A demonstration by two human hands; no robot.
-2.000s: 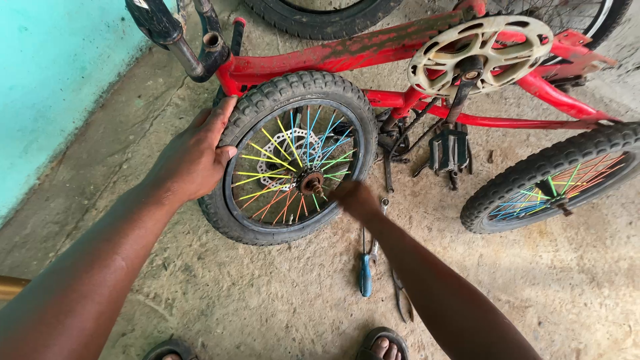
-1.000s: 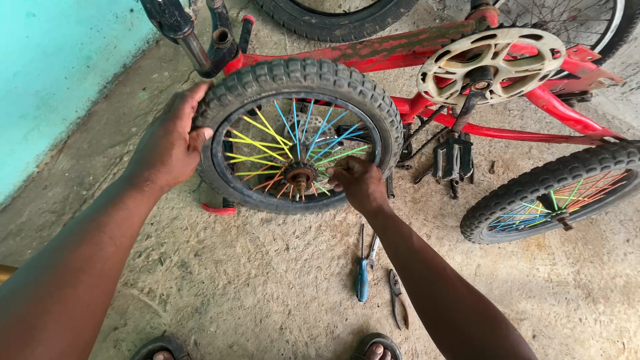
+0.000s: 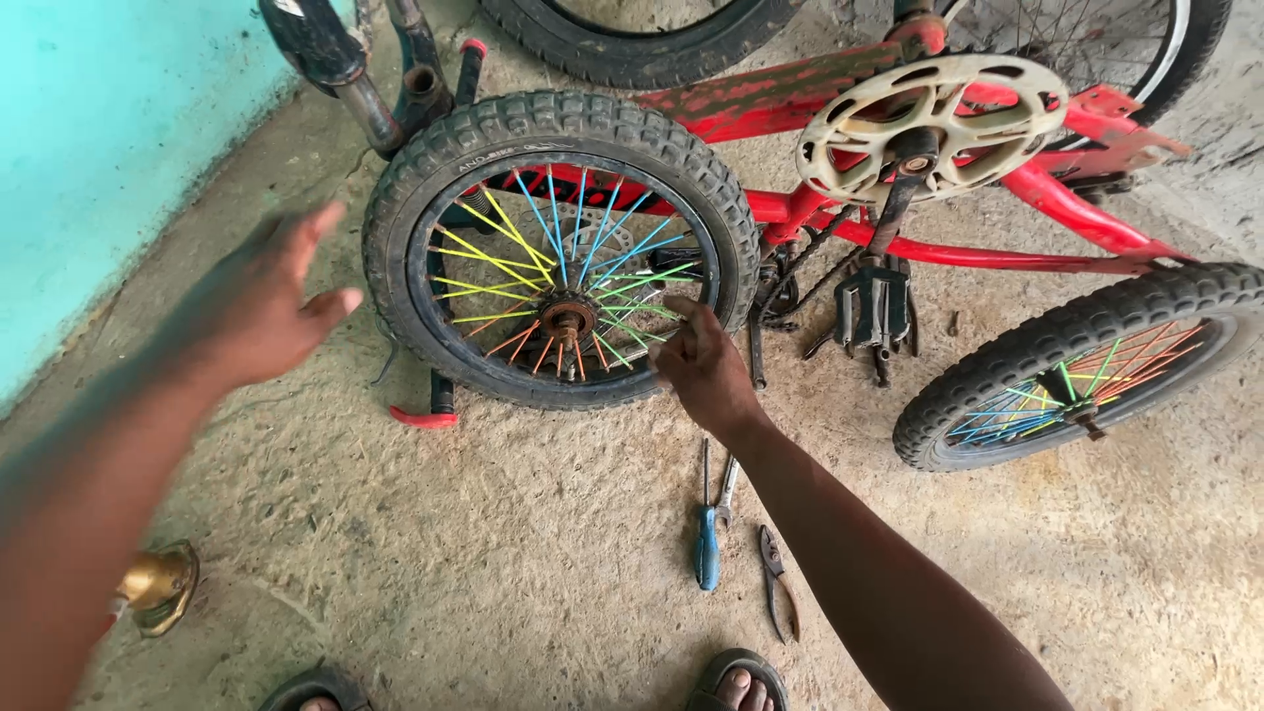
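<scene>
A small bicycle wheel [image 3: 568, 395] with a knobby tyre and yellow, blue, green and orange spoke covers lies in front of me, over part of the red bicycle frame [image 3: 770, 99]. Its rusty hub [image 3: 568, 318] faces up, with a brake disc [image 3: 595, 235] beneath. My left hand [image 3: 272, 301], blurred, is held off the tyre's left side, fingers spread and holding nothing. At the wheel's lower right, my right hand [image 3: 703, 365] has bent fingers over the rim and green spokes; whether it grips them is unclear.
A blue-handled screwdriver [image 3: 706, 548], a wrench [image 3: 728, 491] and slip-joint pliers [image 3: 775, 573] lie on the concrete. Right stand a cream chainring [image 3: 820, 148], a pedal [image 3: 872, 308] and another wheel [image 3: 918, 434]. A loose tyre [image 3: 642, 59] is behind; a brass-coloured object [image 3: 163, 588] lies left.
My left hand has come off the tyre and moved left. The wheel, more upright two seconds ago, now lies flatter. My right hand remains near its right side.
</scene>
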